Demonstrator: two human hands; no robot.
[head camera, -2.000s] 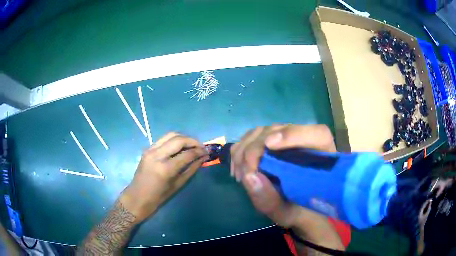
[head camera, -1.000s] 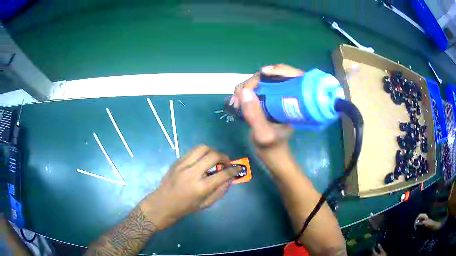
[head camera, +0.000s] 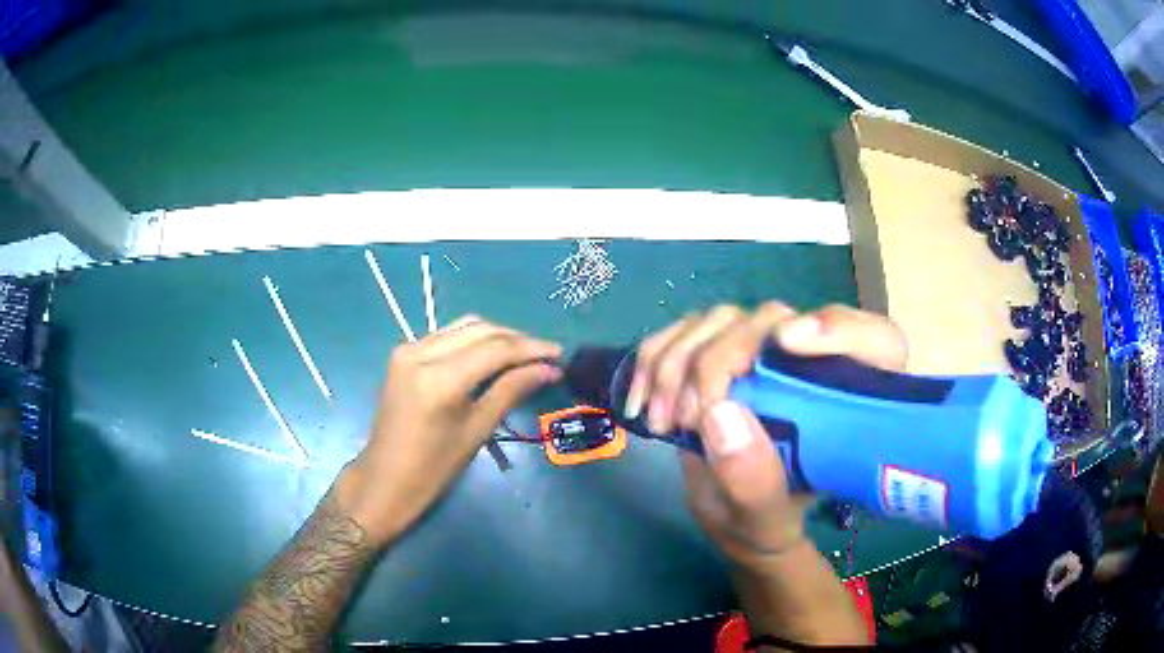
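My right hand (head camera: 753, 408) is closed around the blue electric screwdriver (head camera: 894, 440), whose black nose points left, just above the jig. My left hand (head camera: 453, 396) has thumb and fingertips together at the tip of the nose; whether they pinch a small screw is too small to tell. The orange jig (head camera: 557, 452) lies flat on the dark green bench, with a black wired sub-assembly (head camera: 583, 434) in its recess. Thin leads run left from it, beneath my left hand. A loose heap of silvery screws (head camera: 586, 273) lies near the white rail.
A cardboard tray (head camera: 925, 274) with many black units stands at right, blue bins (head camera: 1108, 274) beyond it. Several white strips (head camera: 298, 338) lie at left. Behind the white rail (head camera: 485, 217) is the green belt with a long white part (head camera: 843, 83). A person's dark sleeve shows lower right.
My right hand has brought the screwdriver from the screw heap down to the jig. My left hand has lifted off the jig to the screwdriver's nose, uncovering the black unit.
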